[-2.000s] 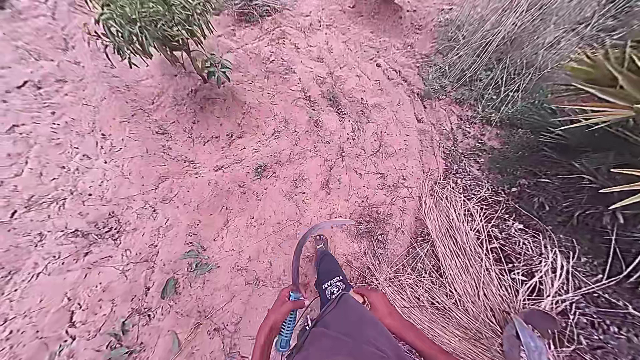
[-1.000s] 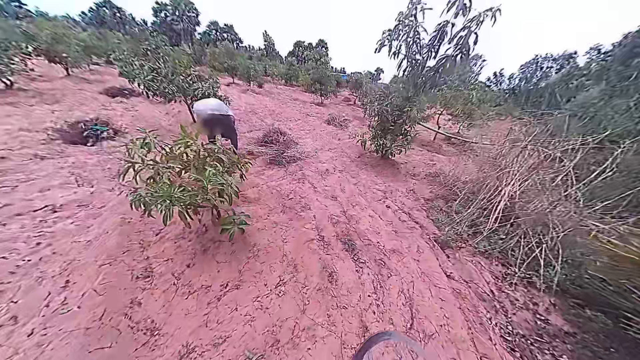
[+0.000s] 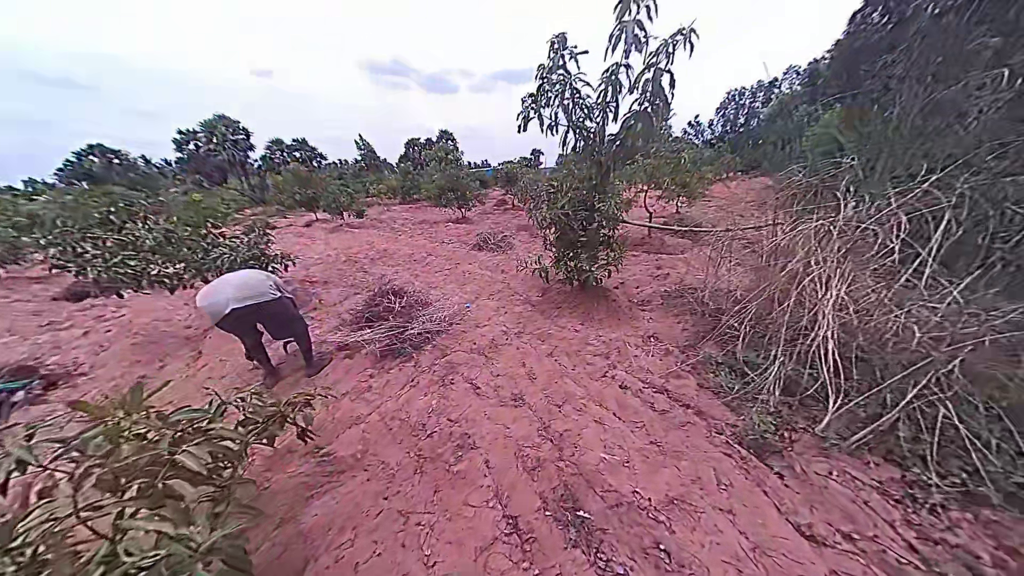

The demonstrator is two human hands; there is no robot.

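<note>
Neither of my hands shows in the head view now, and the sickle is out of view too. Reddish bare soil [image 3: 496, 416] with dry twigs and stubble stretches ahead. A leafy shrub [image 3: 152, 488] stands close at the lower left. Beyond it a person [image 3: 256, 312] in a light top and dark trousers bends far forward, back and legs towards the camera, beside a heap of cut dry brush [image 3: 396, 316]. What that person's hands hold is hidden or too small to tell.
A young tree [image 3: 584, 208] rises ahead, right of centre, with a long thin pole [image 3: 696, 228] reaching from it to dry brush [image 3: 824, 320] along the right side. A smaller twig heap [image 3: 492, 242] lies farther off. Bushes [image 3: 136, 240] spread at the left.
The view has swung up from the ground to the field. My hands and the sickle, visible two seconds ago, have left the picture. The bending person and the near shrub appear larger than one second ago.
</note>
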